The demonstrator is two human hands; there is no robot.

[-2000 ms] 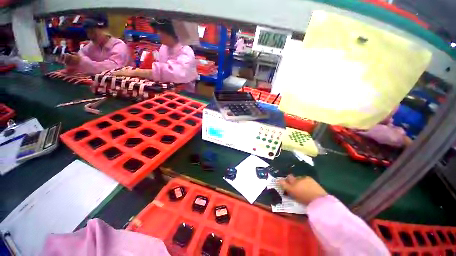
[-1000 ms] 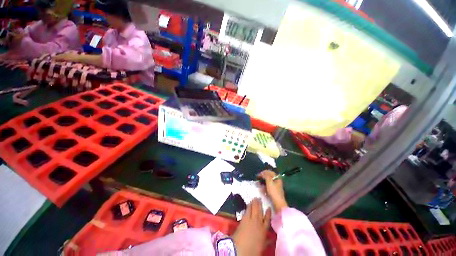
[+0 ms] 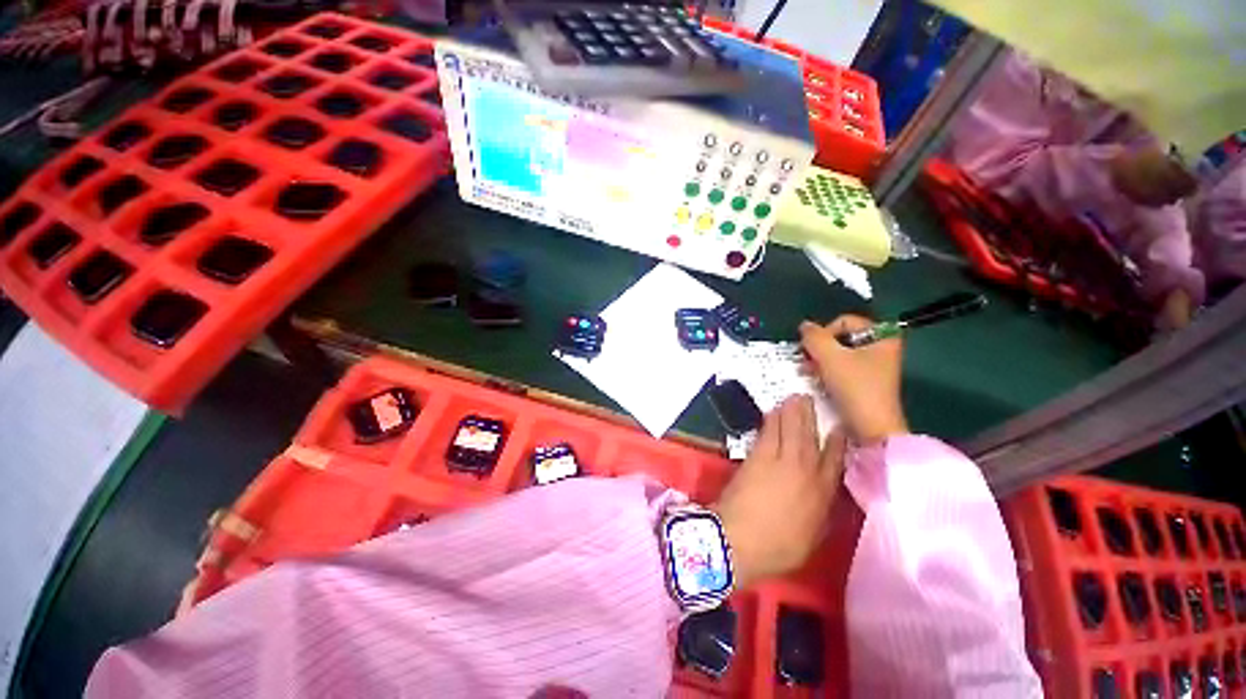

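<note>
My right hand (image 3: 858, 378) is closed around a dark pen (image 3: 913, 320), its tip at the written paper slip (image 3: 776, 366). My left hand (image 3: 782, 494) lies flat on the slip's near part, fingers extended, holding nothing; a worn smartwatch (image 3: 698, 557) is on that wrist. A dark watch unit (image 3: 735, 407) lies at the slip's left edge. Watch units with small lit icons (image 3: 582, 335) (image 3: 696, 328) lie on a white sheet (image 3: 648, 378). The near red tray (image 3: 303, 501) is under my left forearm, with lit watch units (image 3: 476, 444) in its pockets.
A white test instrument (image 3: 601, 171) with a calculator (image 3: 622, 48) on top stands beyond the sheet. A full red tray (image 3: 178, 392) is at left, a side tray (image 3: 1034, 546) at lower right. Dark units (image 3: 435, 284) lie on the mat. A metal post (image 3: 1093, 410) crosses at right; a person's pink sleeves show beyond.
The view has moved closer to the slip. My left hand has come in over the near tray onto the slip. My right hand has taken up the pen.
</note>
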